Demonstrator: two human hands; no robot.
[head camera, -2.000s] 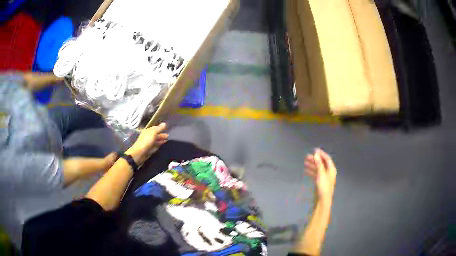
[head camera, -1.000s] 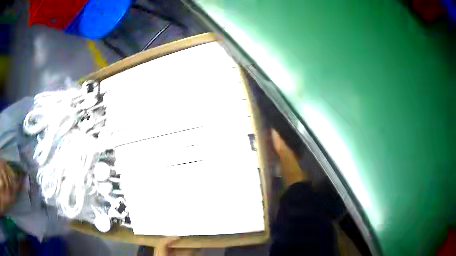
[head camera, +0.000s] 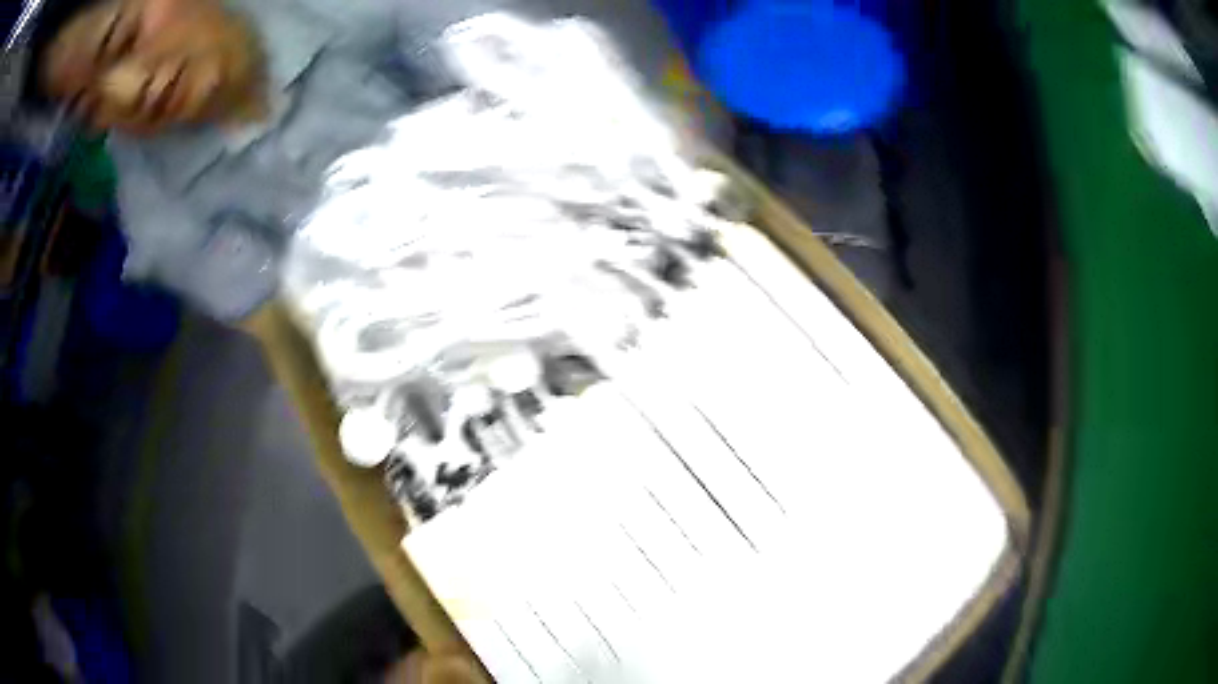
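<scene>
An open brown carton (head camera: 935, 388) lies slanted across the view, packed with long flat white bars (head camera: 801, 535) side by side. Bundled white cords (head camera: 454, 227) in a shiny clear wrap fill its upper left end, with dark-marked plugs between cords and bars. My left hand (head camera: 434, 667) shows only as a small blurred part at the bottom edge, on the carton's left rim. The rest of it is cut off. My right hand is out of the picture.
A person in grey (head camera: 321, 67) is at the carton's far left end, close to the cords. A round blue stool (head camera: 804, 64) stands beyond the carton. A green bench surface (head camera: 1135, 428) runs down the right, with white paper (head camera: 1175, 134) on it.
The view has turned, and the carton now slants from upper left to lower right. The bench shows less, the person shows more, and my right hand has left the picture.
</scene>
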